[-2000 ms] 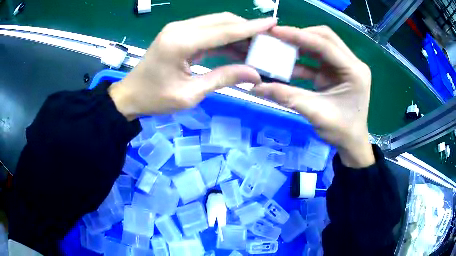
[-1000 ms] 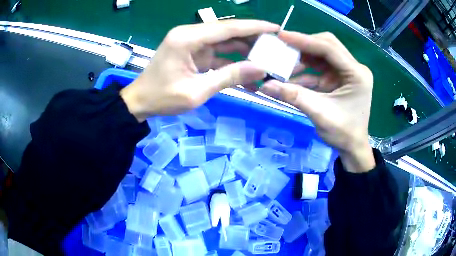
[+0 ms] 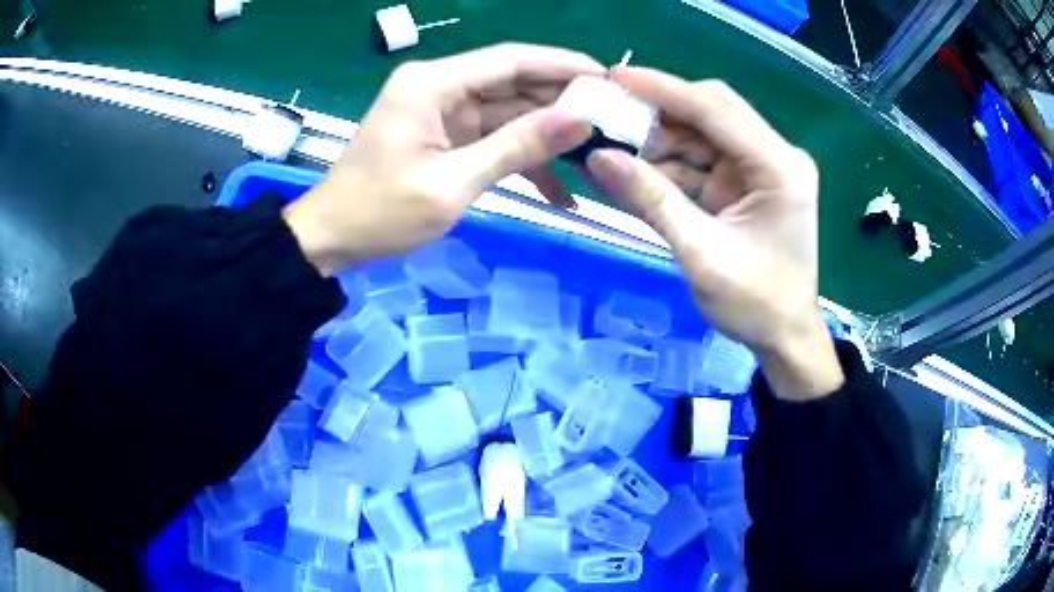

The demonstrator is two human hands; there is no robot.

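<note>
My left hand (image 3: 428,162) and my right hand (image 3: 728,197) together hold a white-and-black unit (image 3: 609,112) above the far rim of the blue bin (image 3: 555,237). Its white block faces up, the black end is at the bottom between my thumbs, and a thin stem sticks up behind. My fingertips hide its sides; whether a cover is on it I cannot tell. Many frosted clear covers (image 3: 524,303) fill the bin. Among them lie another white-and-black unit (image 3: 707,427) and a white two-pronged piece (image 3: 502,476) with a dark end.
Beyond the bin runs a green conveyor belt (image 3: 509,21) with scattered units, one at the upper left (image 3: 399,28). A pale rail (image 3: 173,102) borders it, with a unit (image 3: 273,131) on it. A metal frame (image 3: 971,306) and clear plastic bag (image 3: 988,497) are at the right.
The held unit has tilted and its black end shows more. My right hand has moved slightly left. The units on the belt have shifted left.
</note>
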